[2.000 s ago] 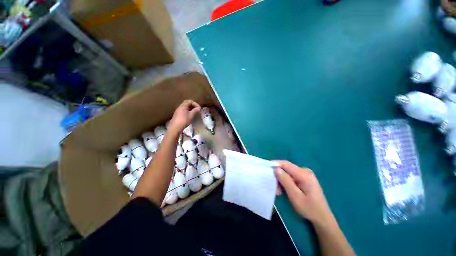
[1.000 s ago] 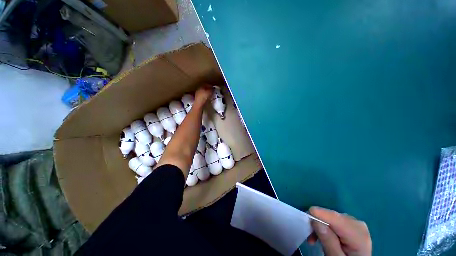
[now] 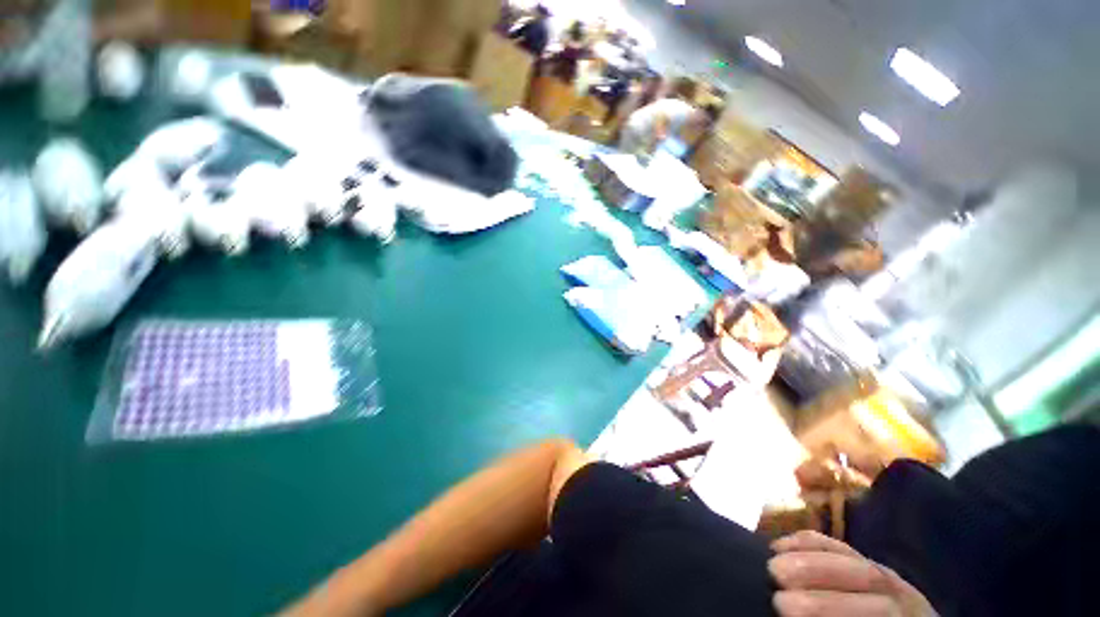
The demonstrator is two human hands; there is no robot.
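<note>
The dotted sticker sheet (image 3: 223, 376) lies in a clear bag on the green table (image 3: 458, 374), at the left. White bulb units (image 3: 103, 277) lie behind it in a loose group, blurred. My right forearm reaches toward the bottom left; its hand is cut off by the bottom edge. A hand (image 3: 844, 581), seemingly my left, is at the bottom right, over or beside black sleeve cloth. Its fingers are close together and its palm is hidden, so a hold cannot be made out. The white backing sheet is not visible.
A grey-black bundle (image 3: 444, 133) lies on white sheets at the back. Blue and white flat stacks (image 3: 621, 307) lie near the table's right end. A wooden stool (image 3: 682, 464) stands beyond the edge. Cartons (image 3: 410, 36) and a person (image 3: 661, 124) are farther back.
The view has swung right and up, blurring the picture. The carton of bulbs and the white sheet have left view. The dotted sheet now shows at the left.
</note>
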